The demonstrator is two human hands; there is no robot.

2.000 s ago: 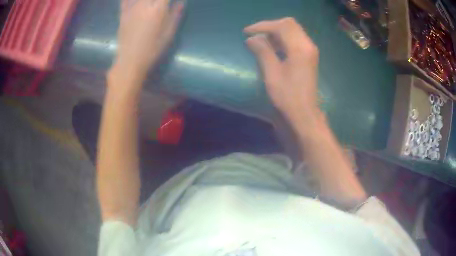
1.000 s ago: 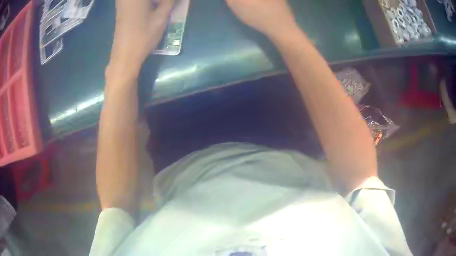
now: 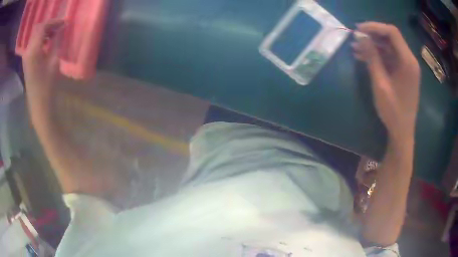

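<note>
A pale flat rectangular plastic housing [image 3: 273,44] with a large window lies on the dark-green bench, right of centre. A green circuit board [image 3: 310,63] sits at its near end. A thin red lead wire [image 3: 343,28] runs from the housing to my right hand [image 3: 389,65], whose thumb and finger pinch around a small pale thing at the wire's end; what it is cannot be told. My left hand [image 3: 44,44] is at the pink-red parts tray [image 3: 75,68] on the left, fingers over its compartments; it is blurred and any held part cannot be made out.
A copper-coloured metal strip [image 3: 433,63] lies on the bench right of my right hand, with dark parts beyond it. A clear bag of small parts [image 3: 369,175] shows below the bench edge near my right forearm. A yellow line [image 3: 128,125] crosses the grey floor at left.
My left hand has moved from the housing to the pink-red tray. The view has turned; the housing now lies uncovered, and my right hand pinches at the end of its red wire.
</note>
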